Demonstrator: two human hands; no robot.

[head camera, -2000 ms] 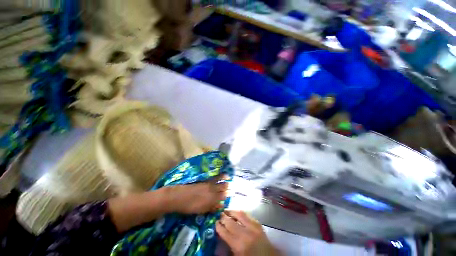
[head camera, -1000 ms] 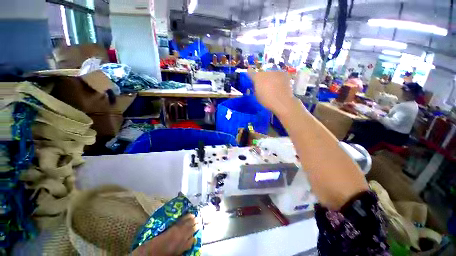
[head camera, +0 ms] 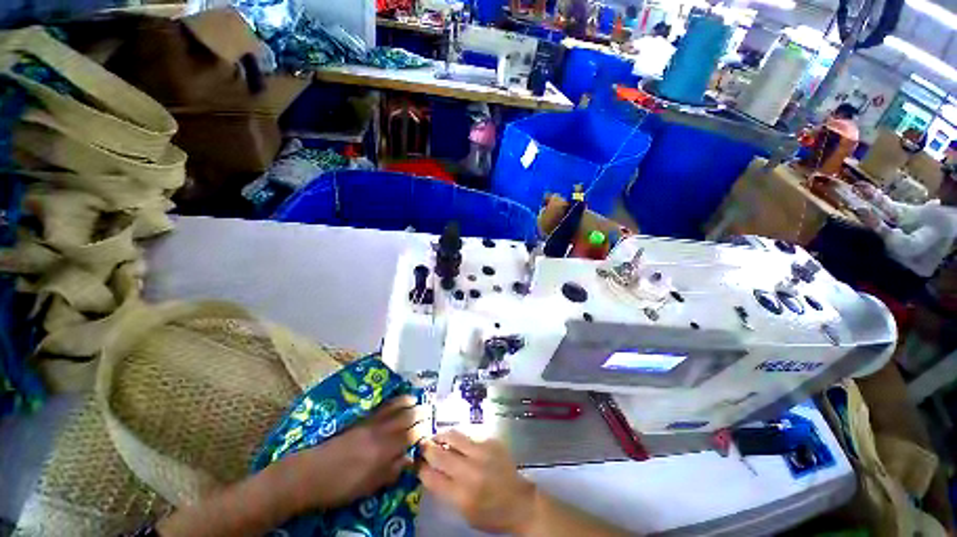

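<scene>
My left hand point(head camera: 367, 453) presses on the teal floral lining point(head camera: 334, 404), fingertips close to the needle area. My right hand point(head camera: 477, 480) is beside it, fingers bent at the lining's edge just below the lit needle. The lamp glare hides the exact seam and what the fingertips pinch. The beige straw bag body point(head camera: 199, 393) lies left of the needle, with its wide strap point(head camera: 131, 435) looped over it. The white sewing machine point(head camera: 651, 336) with a lit display stands in front and to the right.
Red-handled snips point(head camera: 540, 409) and a second red tool point(head camera: 619, 427) lie right of the needle. Beige straps point(head camera: 84, 210) are heaped far left. Blue bins point(head camera: 409, 201) stand behind the table point(head camera: 283, 267). A person in white sits far right.
My right arm has come down from its raised, outstretched position over the machine to the needle area. My left hand stays on the lining. The view has tilted downward.
</scene>
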